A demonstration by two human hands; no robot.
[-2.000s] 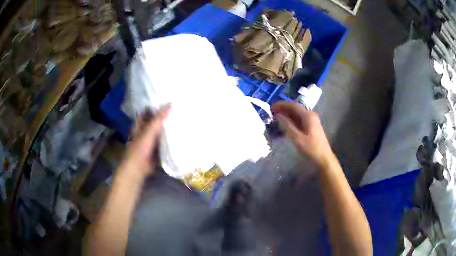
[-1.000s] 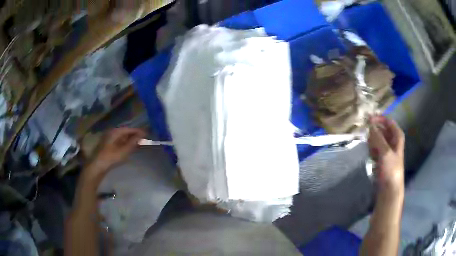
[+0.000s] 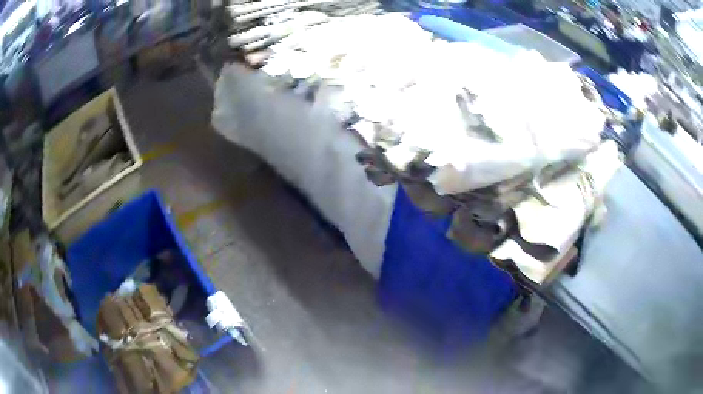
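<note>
No hand is in view. A large heap of white fabric pieces (image 3: 493,108) lies across the upper middle, with grey-brown pieces (image 3: 478,223) sticking out along its near edge. A white sheet (image 3: 308,154) hangs down its left side. A blue surface (image 3: 439,277) shows below the heap. At the lower left, a brown bundle (image 3: 146,338) with pale string round its middle sits in a blue crate (image 3: 116,238).
A cream crate (image 3: 92,169) with brown pieces stands behind the blue crate. Grey floor (image 3: 270,262) with yellow marks runs between crates and heap. A small white bundle (image 3: 223,312) is at the crate's right edge. A pale grey table surface (image 3: 647,262) is at right.
The view has swung to the right. Both hands, the white stack and the strip held around it have left the picture. The brown bundle now shows at the lower left.
</note>
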